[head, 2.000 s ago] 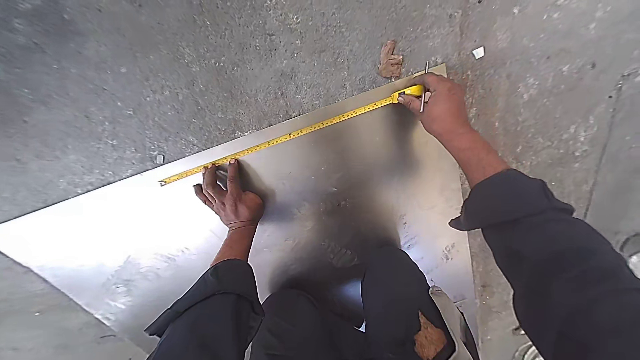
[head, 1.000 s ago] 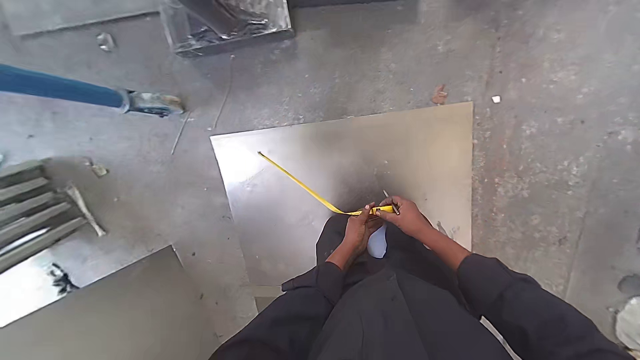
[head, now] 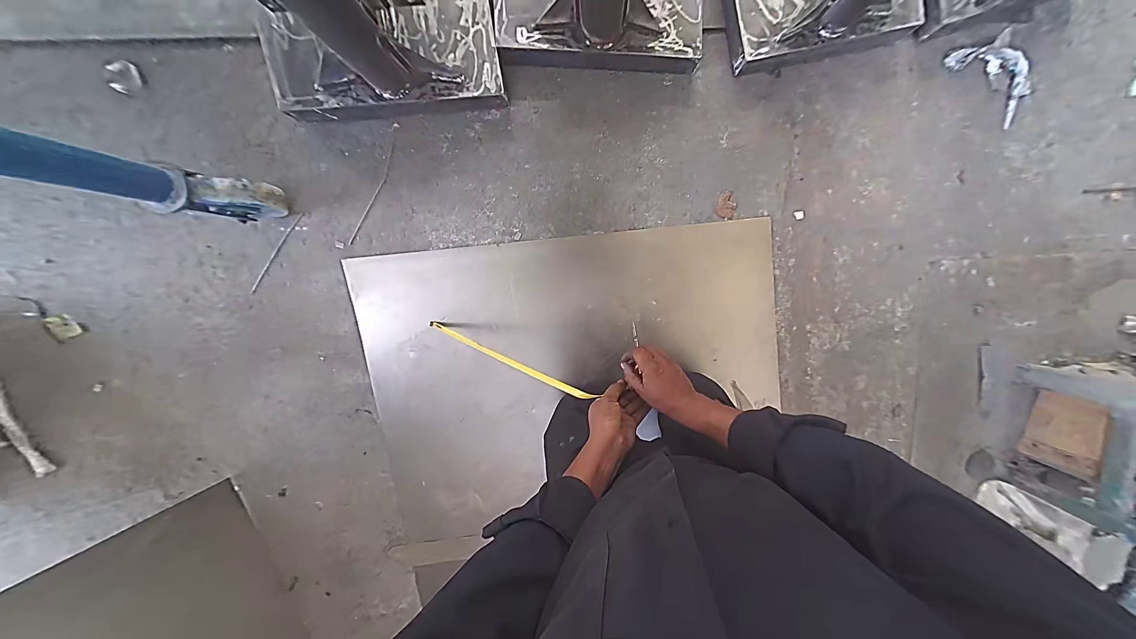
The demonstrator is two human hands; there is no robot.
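A flat metal sheet [head: 479, 382] lies on the concrete floor below me. The yellow blade of a tape measure [head: 510, 361] slants over it, its hooked end at upper left and its other end at my left hand. My left hand [head: 614, 417] is closed around the tape measure, whose case is hidden by the fingers. Touching it at upper right, my right hand [head: 655, 377] pinches a thin pointed tool [head: 635, 334] that sticks up past the fingers; its kind cannot be told.
Metal bases with uprights [head: 390, 102] line the top. A blue pole with a caster [head: 235, 197] enters at left. Another metal sheet [head: 160, 568] lies at lower left. Thin rods [head: 373, 197] lie on the floor. At right stands a metal frame with a wooden block [head: 1065, 433].
Two seconds ago the tape lay straight along the sheet's far edge with my hands apart. Both hands have since come together close to my body, and the blade now slants. The view has pulled back.
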